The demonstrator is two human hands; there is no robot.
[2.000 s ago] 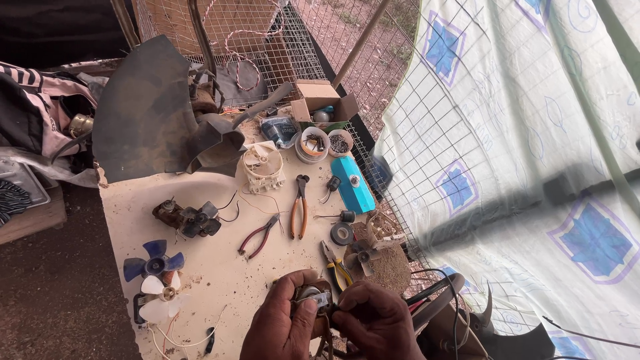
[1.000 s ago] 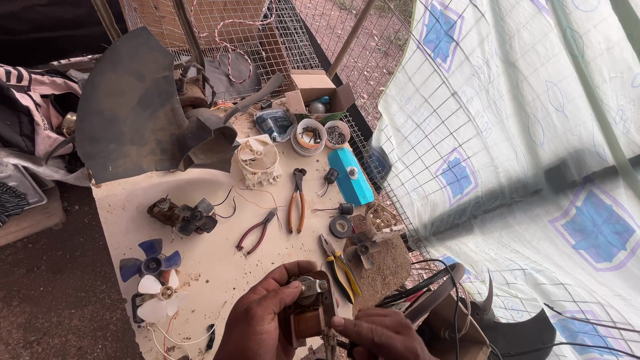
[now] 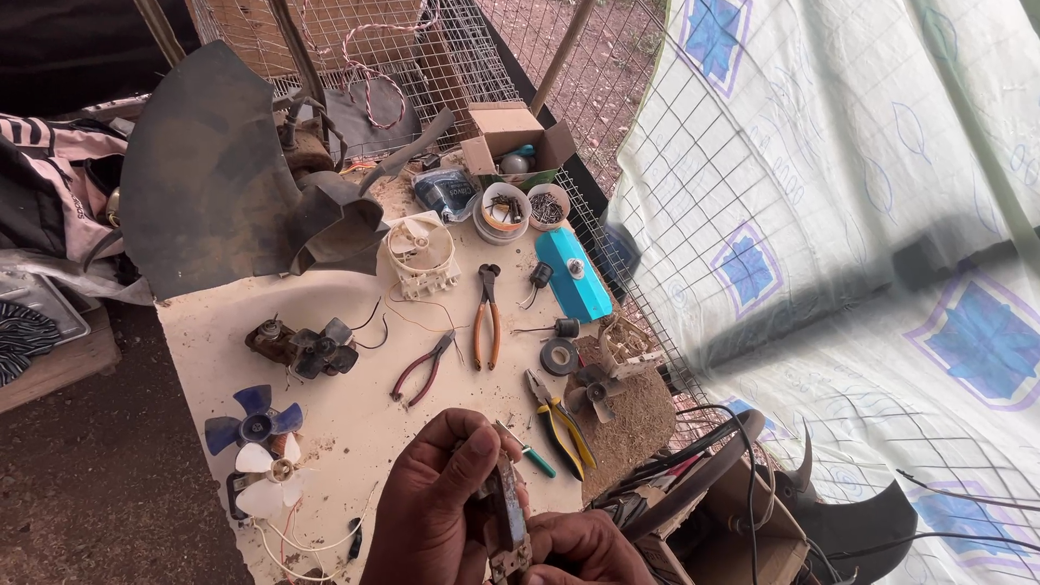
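Observation:
My left hand (image 3: 455, 487) grips a small motor with a rusty metal frame (image 3: 510, 508), held on edge at the bottom centre. My right hand (image 3: 581, 548) has its fingers against the lower end of that part. Beyond them lie a green-handled screwdriver (image 3: 536, 461), yellow-and-black combination pliers (image 3: 563, 426), red-handled cutters (image 3: 424, 370) and orange-handled end-cutting pliers (image 3: 487, 321). A roll of black tape (image 3: 559, 357) lies near two small black cylindrical parts with wires.
On the left are a blue fan blade (image 3: 256, 426), a white fan blade (image 3: 272, 479) and a motor with a dark fan (image 3: 321, 349). A large black fan (image 3: 211, 179), a cardboard box (image 3: 520, 146), tubs of small parts (image 3: 548, 205) and a turquoise case (image 3: 573, 276) stand farther back.
The motor has been turned in my hands, so its narrow edge now shows where its round face showed a second ago. The green-handled screwdriver has come into sight on the table.

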